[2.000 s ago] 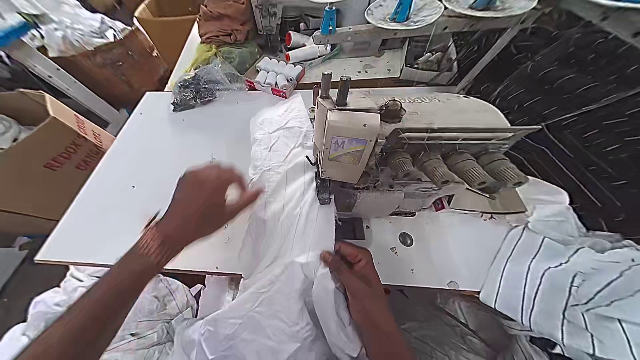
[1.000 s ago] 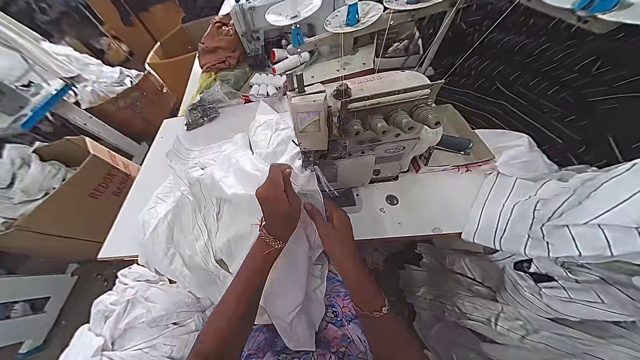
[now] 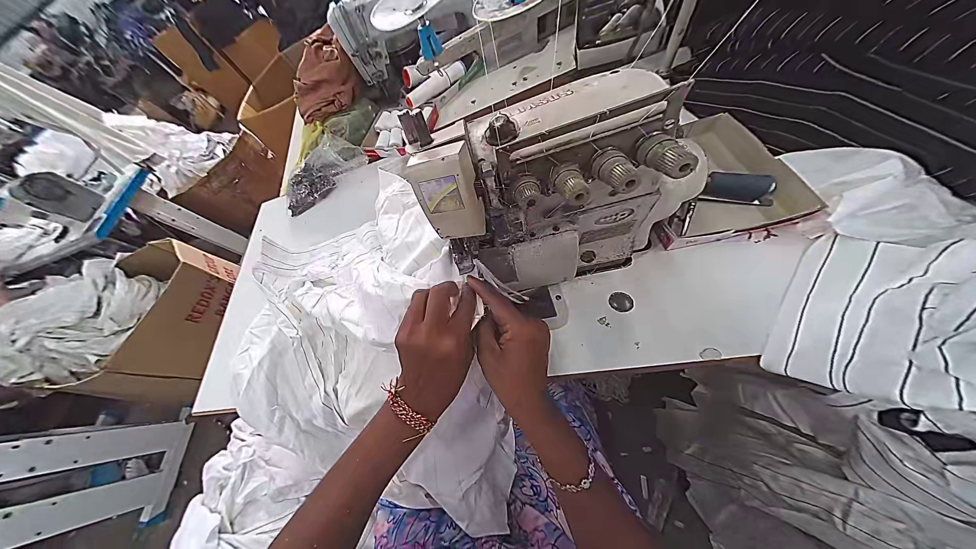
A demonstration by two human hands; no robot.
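An overlock sewing machine (image 3: 564, 191) stands on a white table. White fabric (image 3: 328, 335) lies bunched on the table left of it and hangs over the front edge. My left hand (image 3: 435, 335), with a red and white thread bracelet, pinches the fabric edge just in front of the presser foot (image 3: 462, 255). Right beside it and touching it, my right hand (image 3: 511, 343) grips the same edge, its index finger stretched toward the foot. A narrow strip of fabric trails to the right of the foot. The fingertips partly cover the edge.
Striped white cloth (image 3: 877, 320) covers the table's right end. Behind the machine's right side is an open box (image 3: 755, 168) with a dark thread cone. Thread cones (image 3: 436, 82) and a plastic bag (image 3: 324, 171) lie at the back. Left, a cardboard box (image 3: 164, 320) holds white cloth.
Two seconds ago my left hand was raised apart over the fabric; now it is beside my right hand at the presser foot. The fabric, earlier stretched long past the foot, is bunched to the left.
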